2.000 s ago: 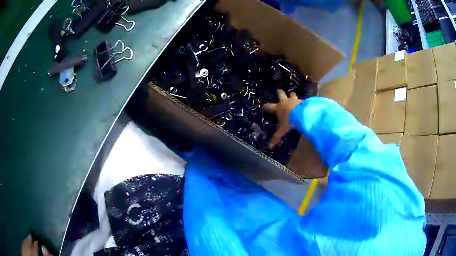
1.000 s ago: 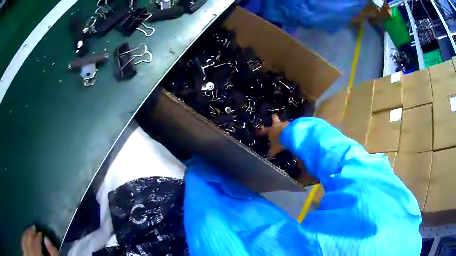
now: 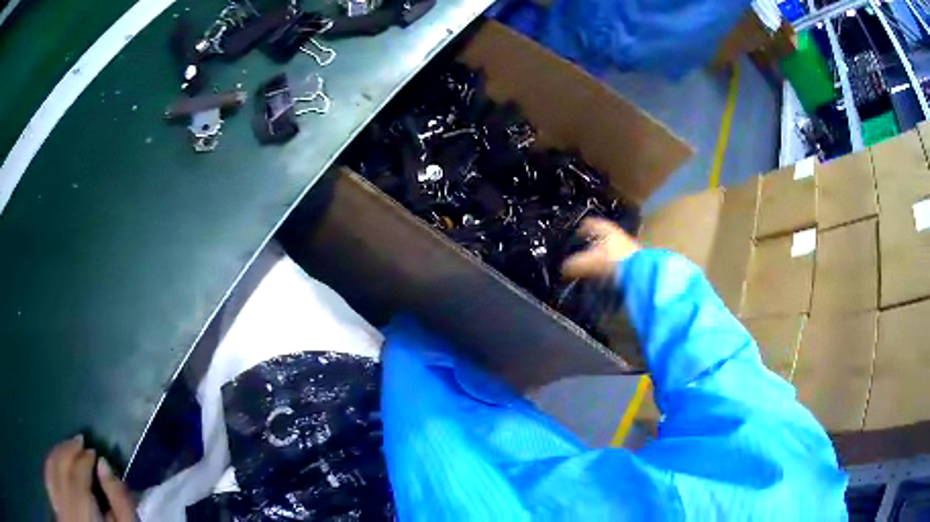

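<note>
An open brown carton point(image 3: 449, 275) below the bench edge is full of black binder clips point(image 3: 479, 194) with silver wire loops. My right hand point(image 3: 604, 251), bare with a blue sleeve, is over the clips at the carton's near right end. It is blurred, and whether it holds a clip cannot be told. My left hand point(image 3: 87, 484) is at the lower left by the bench edge, cut off by the picture's edge, with a dark gap between its fingers. Whether it holds anything cannot be told.
The green bench point(image 3: 112, 265) curves along the left, with loose binder clips point(image 3: 277, 108) and a metal-gripped clip point(image 3: 207, 114) on it. Black plastic point(image 3: 306, 428) and a white sheet point(image 3: 296, 311) lie below the carton. Stacked cartons point(image 3: 836, 265) stand right. A blue-clothed person point(image 3: 642, 31) is beyond.
My right hand has shifted slightly to the right and up over the clips. More of my left hand shows. The view has shifted, so the bench clips appear further right.
</note>
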